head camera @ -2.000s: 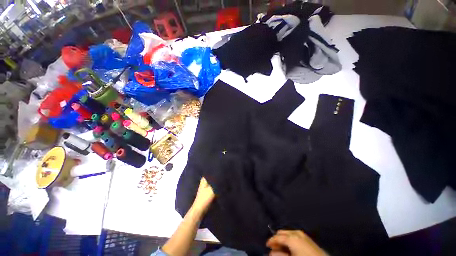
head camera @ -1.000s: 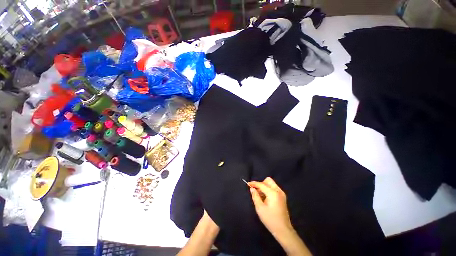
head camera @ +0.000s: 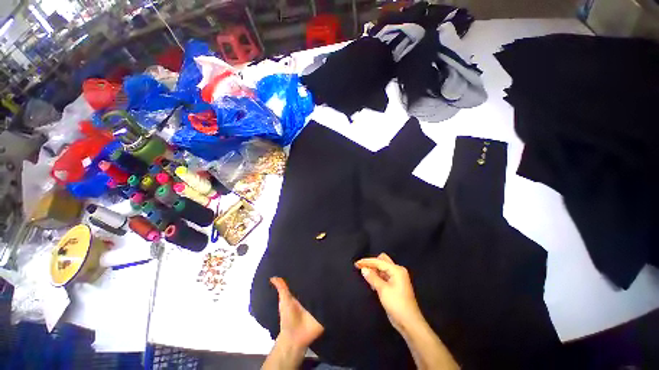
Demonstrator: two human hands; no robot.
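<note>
A large black garment (head camera: 339, 195) lies spread in front of me. A gold button (head camera: 321, 235) stands on its left part, and a row of small gold buttons (head camera: 482, 153) runs along the sleeve end. My left hand (head camera: 295, 318) is over the garment's lower left edge, fingers extended and apart, with nothing seen in it. My right hand (head camera: 390, 285) is above the cloth, right of and below the single button. Its thumb and forefinger are pinched on a needle, which is barely visible now. Thread cannot be made out.
Loose small fittings (head camera: 215, 269), a dark disc (head camera: 242, 250), a tray of gold buttons (head camera: 237, 222) and thread cones (head camera: 185, 237) are at left. A yellow-rimmed dish (head camera: 71, 254) and blue pen (head camera: 132, 265) lie farther left. Plastic bags (head camera: 246, 115) are behind. Black garments (head camera: 585, 137) lie at right.
My right hand rose from the bottom edge to mid-garment, then stayed there; the needle seen a second ago has faded from sight. My left hand has come out from the cloth and opened.
</note>
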